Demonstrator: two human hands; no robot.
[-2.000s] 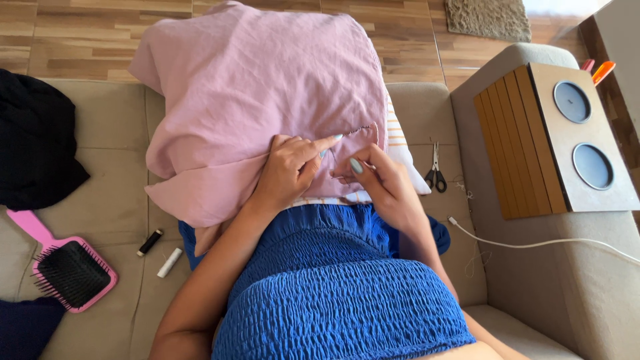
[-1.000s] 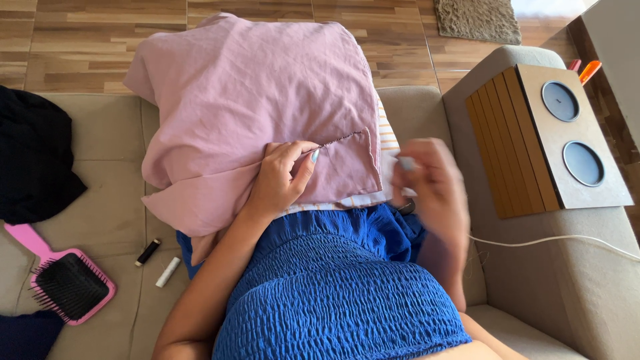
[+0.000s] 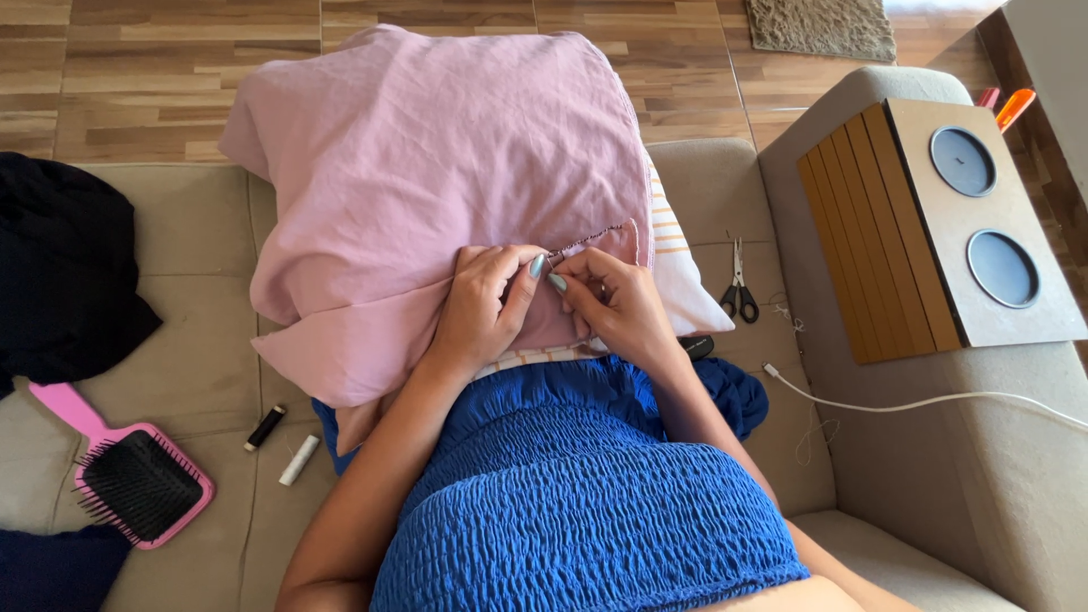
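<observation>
A pink cloth lies over a striped pillow on my lap. Dark stitches run along a folded edge near the cloth's right side. My left hand pinches that edge between thumb and fingers at the left end of the stitches. Close beside it, my right hand has thumb and forefinger pressed together on a thin sewing needle, whose tip is at the edge. The thread on it is too fine to make out.
Small scissors, loose thread and a white cable lie on the right. A wooden armrest tray sits on the sofa arm. At left are a black thread spool, a white spool, a pink hairbrush and black cloth.
My right hand, raised and blurred to the right of the cloth one second ago, is back at the stitched edge beside my left hand, which stays on the cloth.
</observation>
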